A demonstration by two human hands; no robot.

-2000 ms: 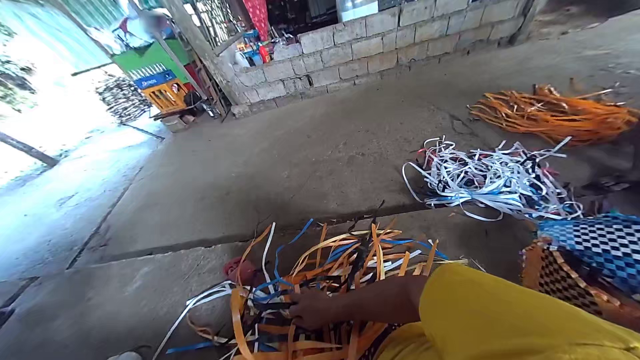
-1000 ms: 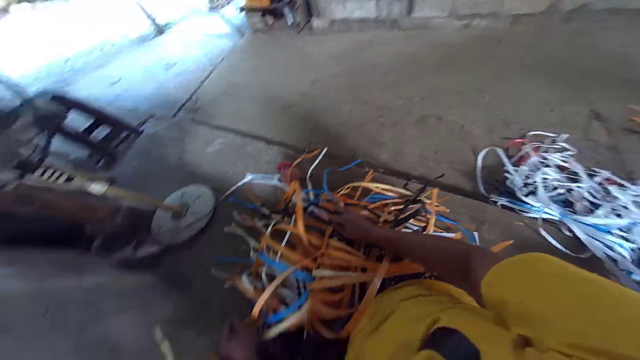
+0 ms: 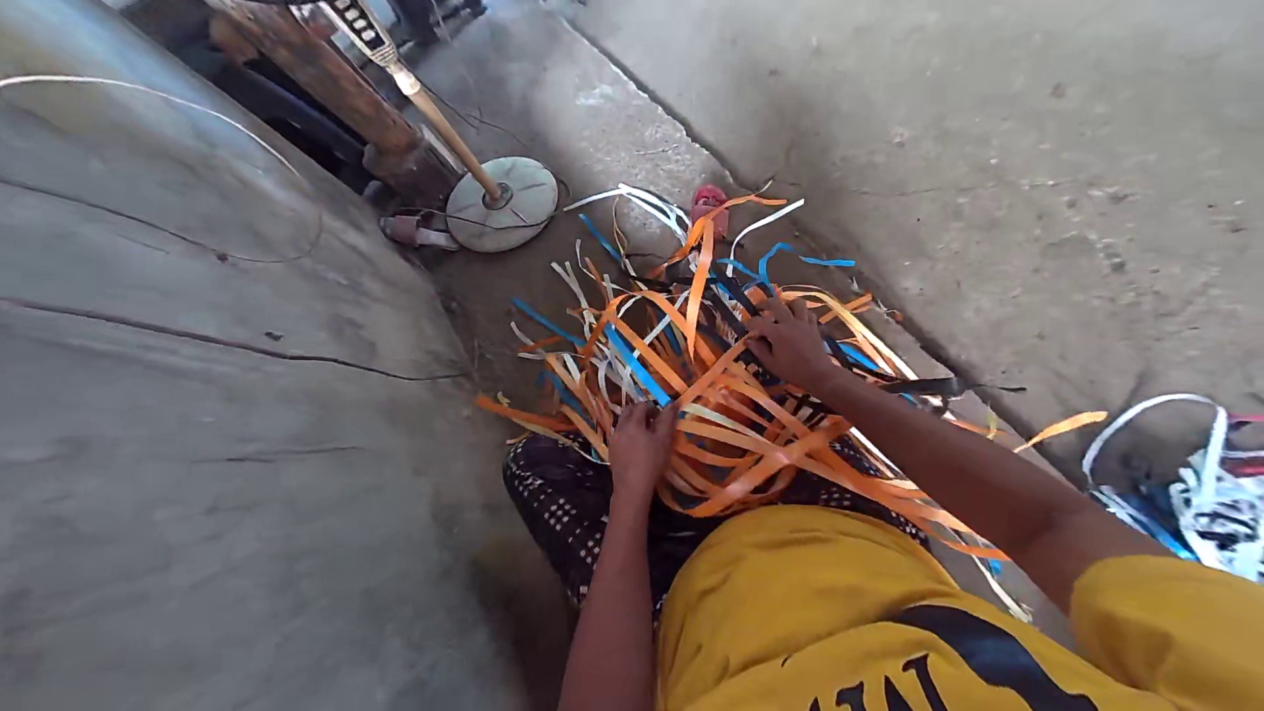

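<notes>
A loose tangle of orange, blue, white and black plastic strips lies over my lap and on the floor before me. My left hand is at the near left part of the tangle, its fingertips closed on an orange strip. Farther forward and to the right, my right hand rests among the strips, fingers bent over black and orange ones; whether it grips any is not clear. The strips partly hide my patterned dark trousers.
A concrete wall rises close on my left. Ahead stand a fan's round base and pole, with a sandal beside it and a red sandal beyond the strips. A heap of white strips lies at the right.
The view has swung left and down, bringing the wall close. My left hand, low at the frame's edge one second ago, is now in the strips. The orange heap has left the view.
</notes>
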